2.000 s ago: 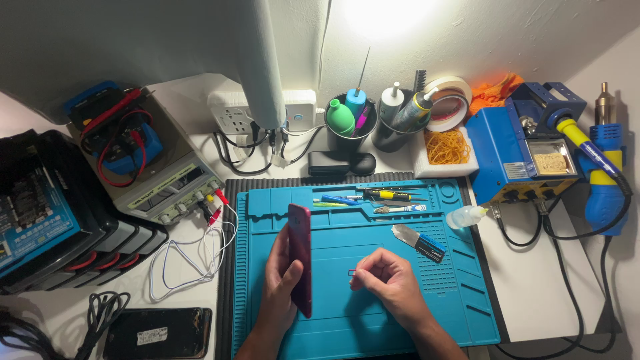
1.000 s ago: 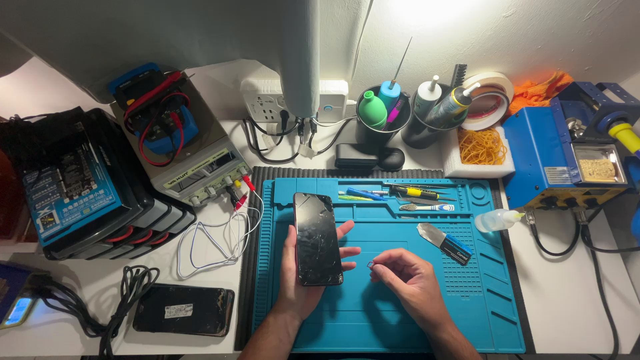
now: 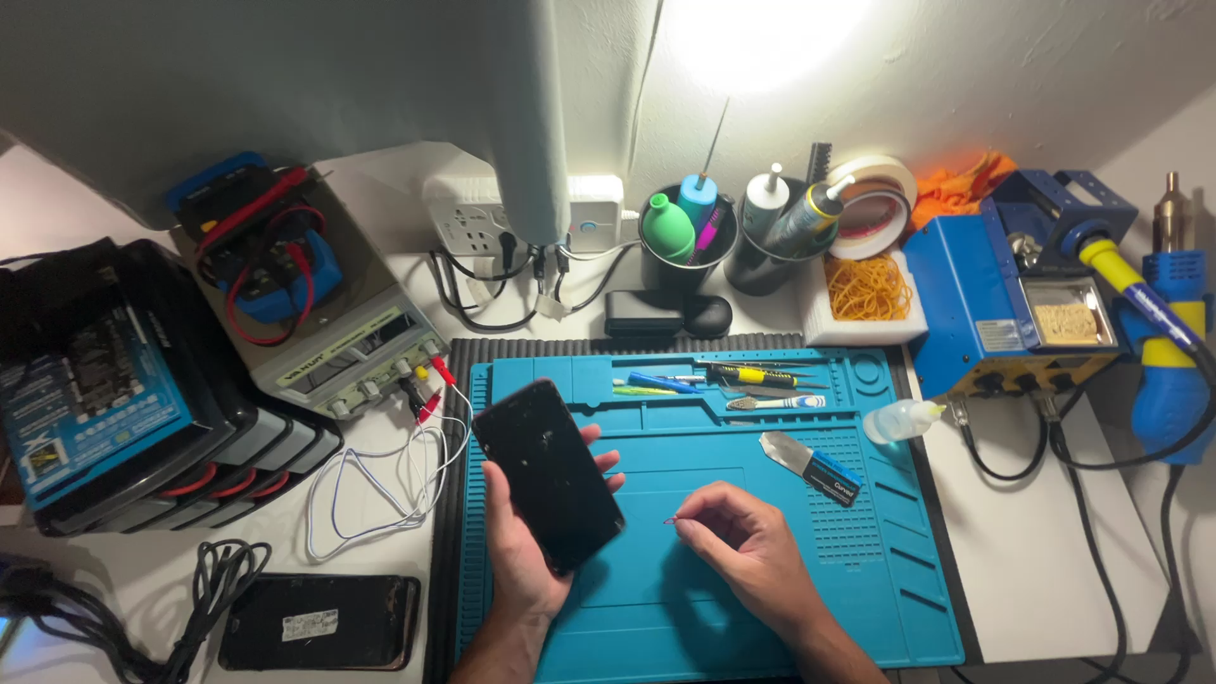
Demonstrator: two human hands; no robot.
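My left hand (image 3: 521, 541) holds a smartphone (image 3: 551, 475) tilted above the teal silicone repair mat (image 3: 646, 627), its dark screen facing up toward the camera. Between the thumb and forefinger of my right hand (image 3: 750, 546) is a tiny pinkish-red piece (image 3: 671, 520), too small to identify surely. To the right of that hand lies a flat metal pry blade with a dark, printed handle (image 3: 812, 467). The mat's upper tray holds a toothbrush (image 3: 776, 403), a yellow-and-black screwdriver (image 3: 753, 376) and blue and green slim tools (image 3: 655, 384).
A second phone (image 3: 366, 622) lies at the lower left, beside black cables. Behind it stand a bench power supply (image 3: 351, 356) and stacked organizer boxes (image 3: 256, 456). A plastic bottle (image 3: 898, 421) sits on the mat's right edge, near a blue soldering station (image 3: 950, 294).
The phone in my left hand has turned from edge-on to screen-up, then tilted with its top to the left. My right hand still pinches the small piece.
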